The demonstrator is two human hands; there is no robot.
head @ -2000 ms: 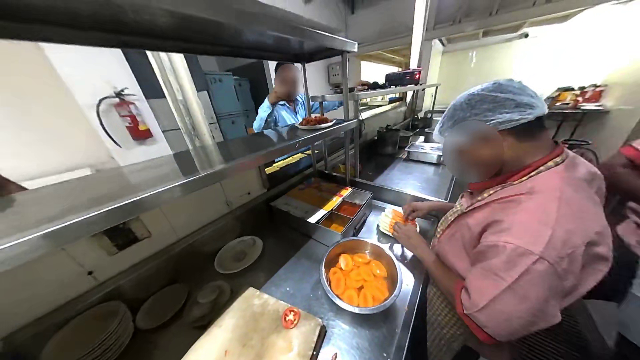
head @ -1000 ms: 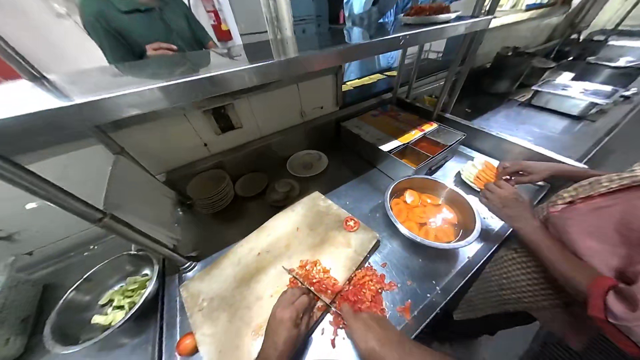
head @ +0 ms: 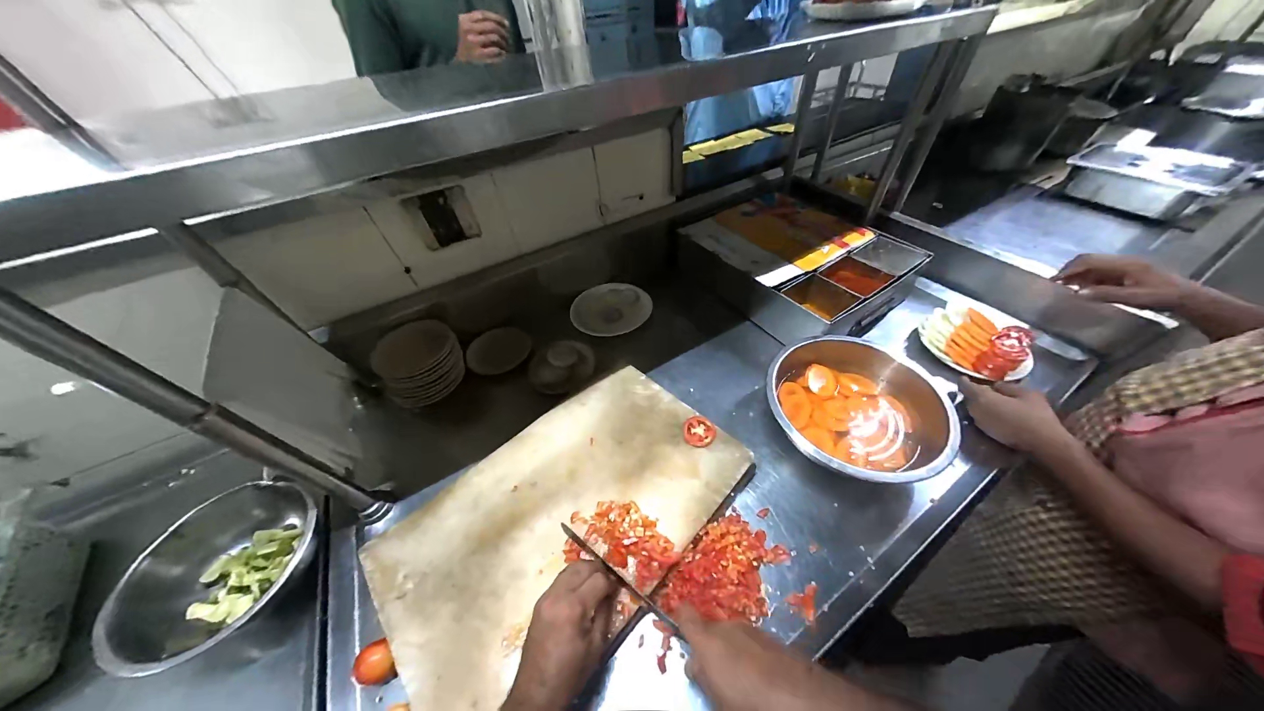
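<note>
My right hand point(head: 736, 657) grips a kitchen knife point(head: 617, 576), its blade lying across chopped tomato point(head: 624, 538) at the near right edge of a worn cutting board point(head: 513, 494). My left hand point(head: 568, 627) is beside the blade, fingers bent and close to the tomato; whether it pinches anything is hidden. More chopped tomato point(head: 726, 573) is heaped on the steel counter just off the board. One tomato slice point(head: 699, 431) lies near the board's far right corner. A whole tomato point(head: 374, 663) rests against the board's left side.
A steel bowl of carrot slices in liquid point(head: 849, 415) stands right of the board. A co-worker's hand point(head: 1017, 415) is near a plate of sliced vegetables point(head: 976, 342). Steel bowl with green pieces point(head: 212, 583) at left; stacked plates point(head: 417, 363) behind; steel shelf rail point(head: 494, 128) above.
The view has swung down to the board since the earliest frame. Since one second ago, the co-worker's hands have moved apart from the plate, where red slices now show.
</note>
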